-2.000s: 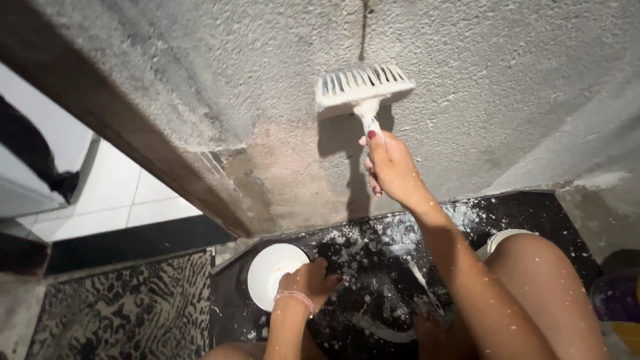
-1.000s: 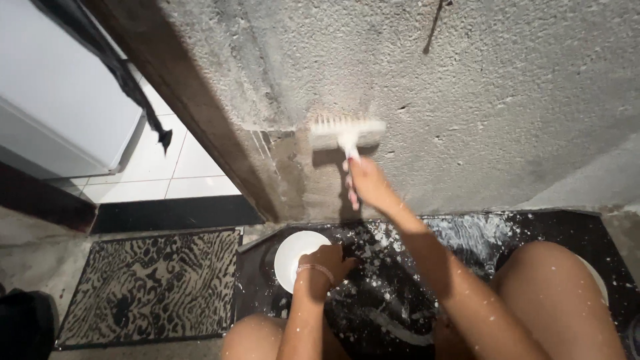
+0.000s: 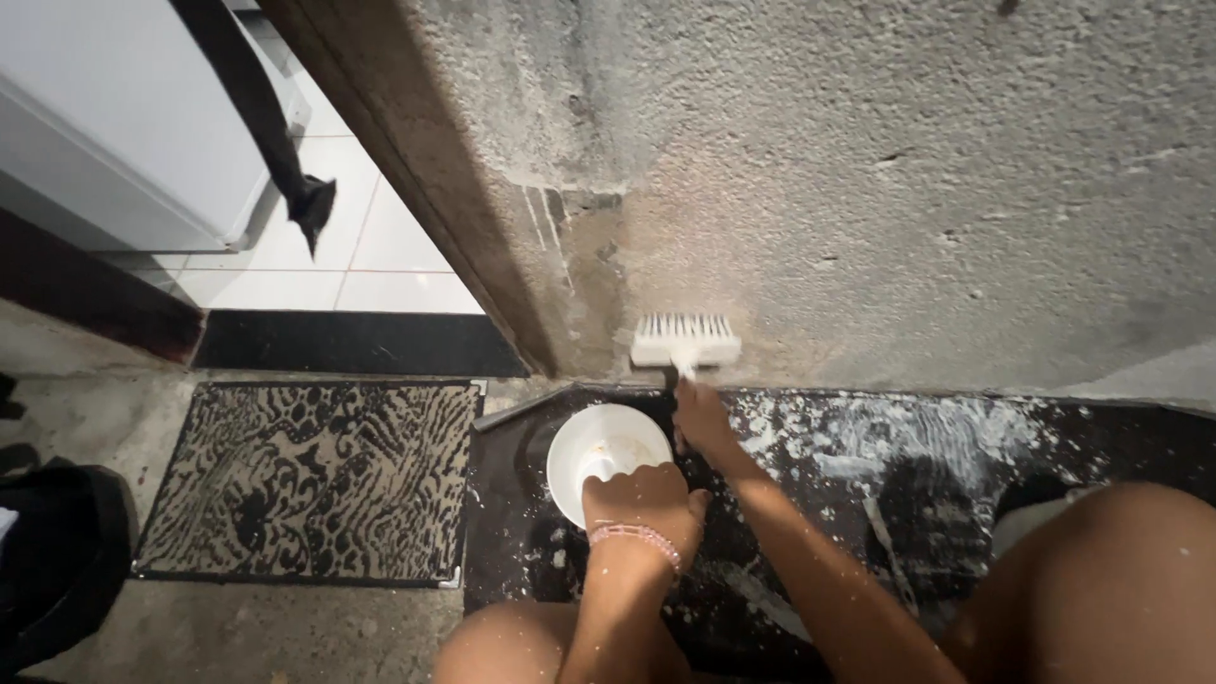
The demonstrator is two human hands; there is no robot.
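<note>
My right hand [image 3: 701, 416] grips the handle of a wide whitewash brush [image 3: 686, 344], its bristles up against the foot of a rough cement wall [image 3: 817, 228]. The brush head and handle are coated white. My left hand [image 3: 641, 499], with a pink beaded bracelet at the wrist, holds the near rim of a white bowl [image 3: 562, 454]; its fingers reach over the edge and their tips are hidden. The bowl stands on a dark sheet [image 3: 513, 551] spattered with white paint.
A patterned doormat [image 3: 313, 484] lies left of the sheet, below a black door sill [image 3: 361, 342]. Beyond the sill are white floor tiles and a white appliance [image 3: 123, 123] with a hanging black cloth [image 3: 252, 104]. A thin paint-smeared stick [image 3: 888, 551] lies on the sheet; my knees flank it.
The brush in my right hand has moved down the wall, from high up to just above the floor sheet. My left hand stays at the bowl. The view has shifted left.
</note>
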